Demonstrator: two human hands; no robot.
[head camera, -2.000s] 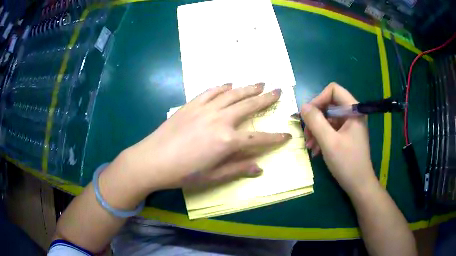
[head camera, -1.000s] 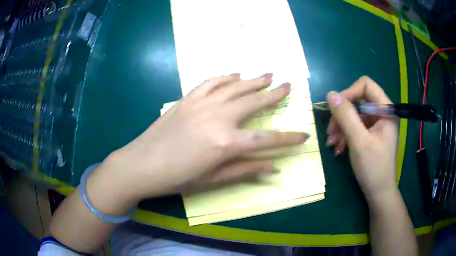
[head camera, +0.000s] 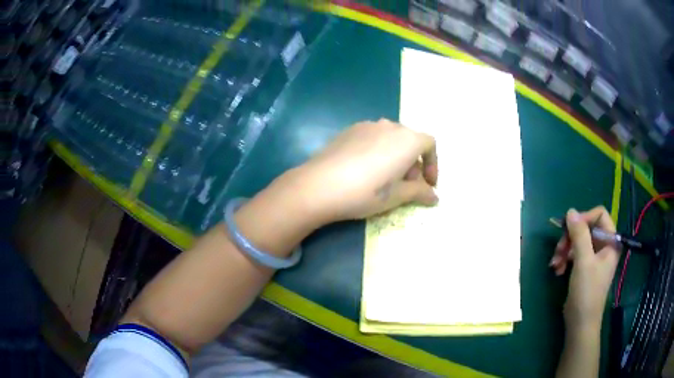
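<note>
A tall white paper area (head camera: 465, 133) lies over a thin stack of pale yellow slips (head camera: 436, 328), whose edges show at the bottom and lower left. Small dark writing shows on yellow below my left fingers. My left hand (head camera: 377, 173) comes in from the left over the paper's left part, fingers bent and thumb near the fingertips; whether it pinches a sheet cannot be told. My right hand (head camera: 587, 244) holds a clear-barrelled pen with a black end (head camera: 613, 238) off the paper's right side, tip pointing left.
A clear plastic blister tray (head camera: 170, 88) lies at the left. Stacked trays with white labels (head camera: 536, 66) stand along the back right. A red wire (head camera: 637, 240) and dark stacked edges (head camera: 654, 310) are at the right. Yellow tape (head camera: 332, 321) borders the green mat.
The view has shifted left, so everything sits further right. My left hand's spread fingers have bent together. White now covers most of the yellow area. My right hand with the pen is farther from the paper.
</note>
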